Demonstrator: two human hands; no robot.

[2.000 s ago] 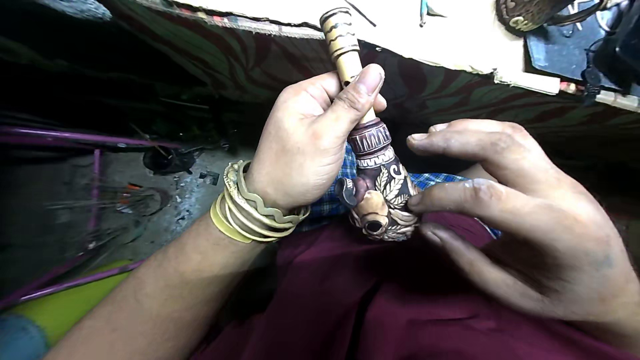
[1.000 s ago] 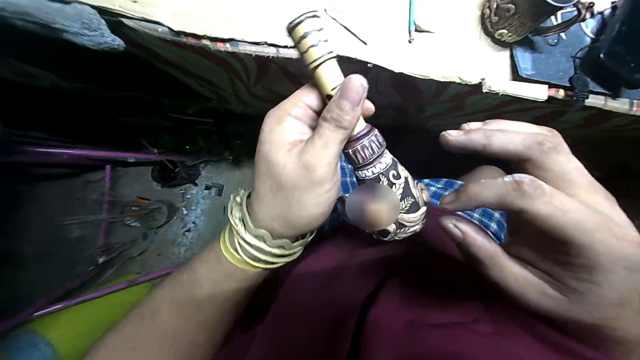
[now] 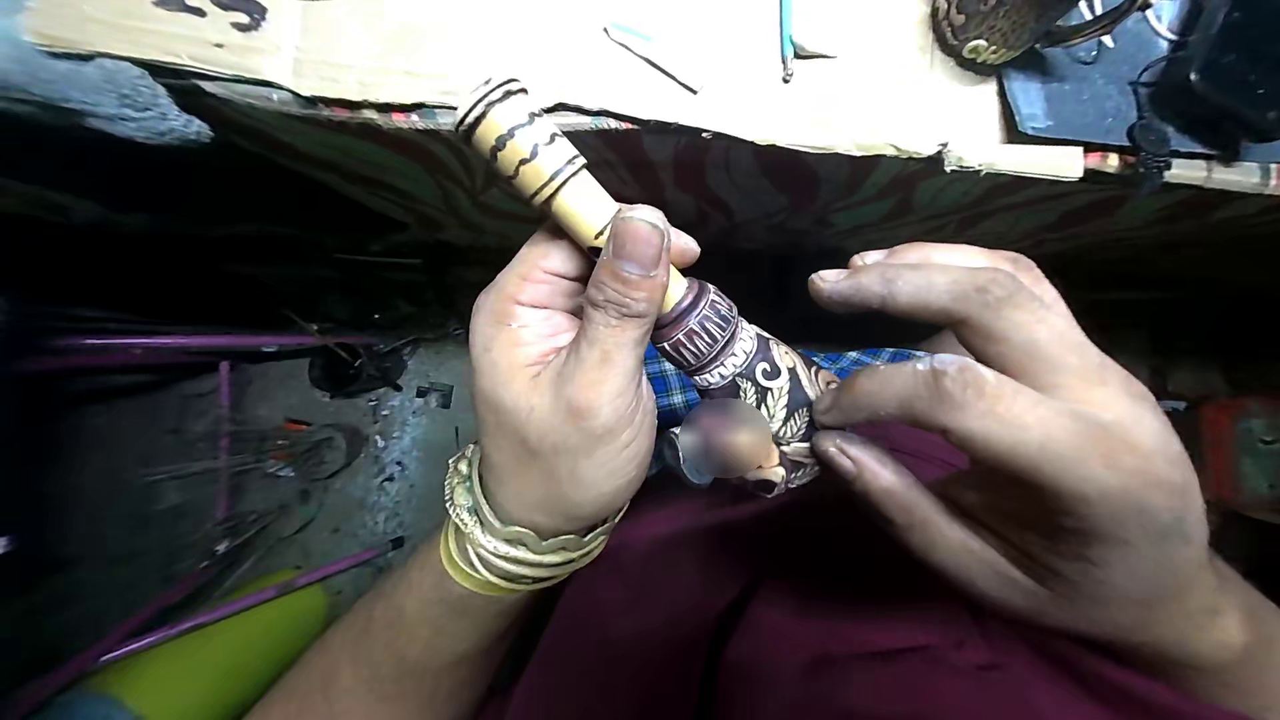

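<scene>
A carved piece (image 3: 780, 385) with a dark, leaf-patterned body and a pale, dark-banded neck tilts from upper left to lower right over my lap. My left hand (image 3: 570, 370), with several bangles at its wrist, is closed around the pale neck, thumb on top. Part of the carved body's front is blurred. My right hand (image 3: 990, 400) is at the right, fingers spread and curved. Its middle fingertips are at the right side of the carved body; whether they press on it I cannot tell.
Beyond my hands runs a cardboard-covered work surface (image 3: 860, 110) with a thin dark stick (image 3: 655, 62) and a teal-handled tool (image 3: 787, 40). A carved mug (image 3: 985, 35) stands at the back right beside a dark tray (image 3: 1075, 95). Purple metal bars (image 3: 250, 600) are at the lower left.
The carved piece leans further to the left at its pale end than two seconds ago. My right hand stays close to its lower end. The view has shifted somewhat.
</scene>
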